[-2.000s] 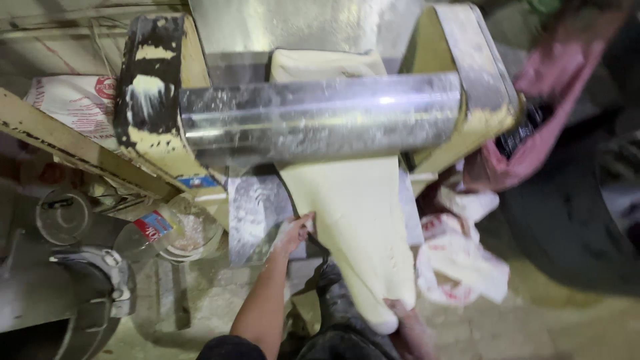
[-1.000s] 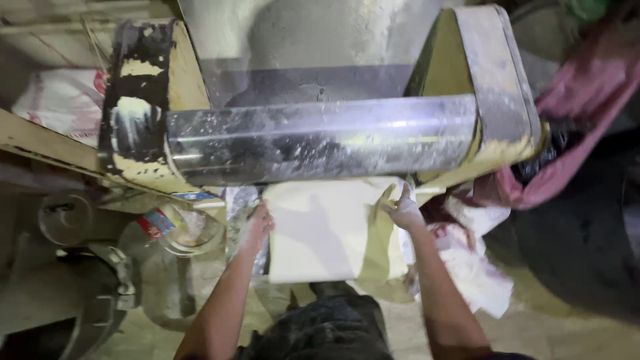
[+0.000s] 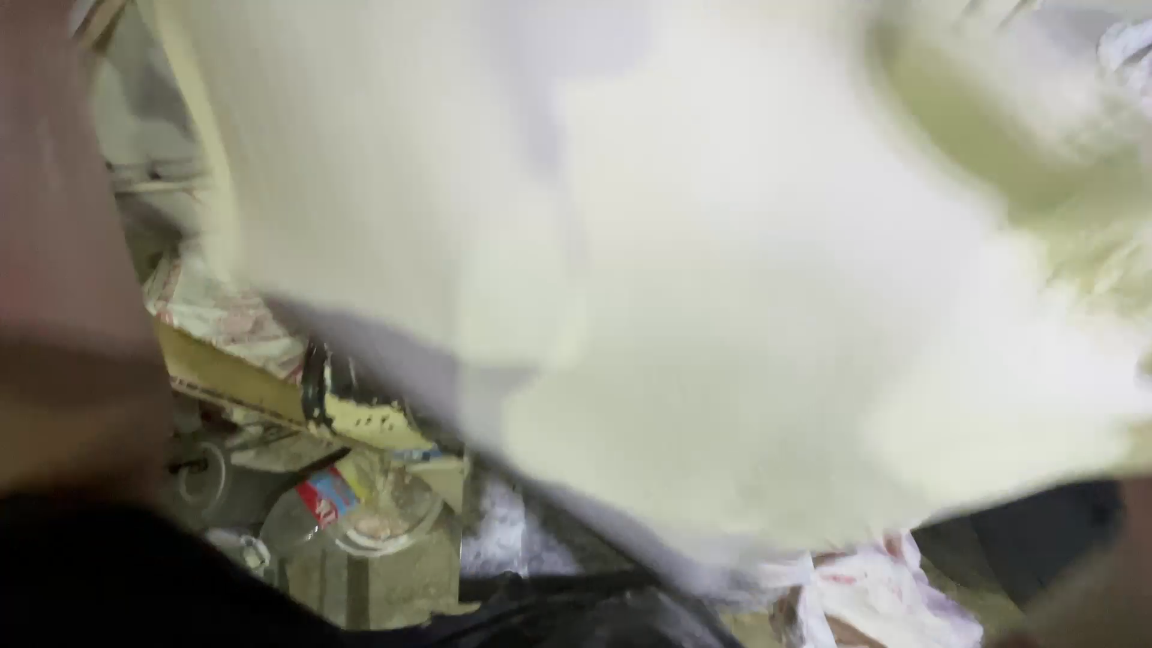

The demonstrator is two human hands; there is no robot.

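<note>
A wide, pale sheet of dough (image 3: 684, 297) fills most of the view, raised close to the camera and blurred. My left forearm runs up the left edge with a dark sleeve below it; my left hand is not visible. Part of my right arm shows blurred at the lower right edge, and my right hand cannot be made out. Behind the dough, the roller machine is mostly hidden; only a chipped cream and black piece of its side frame (image 3: 373, 418) shows. A floury metal surface (image 3: 517, 531) lies below it.
At lower left stands a clear plastic container (image 3: 387, 522) near a red and blue wrapper (image 3: 326, 495). A printed sack (image 3: 234, 315) lies at the left behind a yellowish beam (image 3: 229, 364). Crumpled white and red plastic bags (image 3: 886, 598) are at the lower right, beside a dark container (image 3: 1044, 531).
The dough, folded below the roller and held in both hands a second ago, is now lifted up close to the camera. It covers the roller and most of the machine. Both hands have left sight.
</note>
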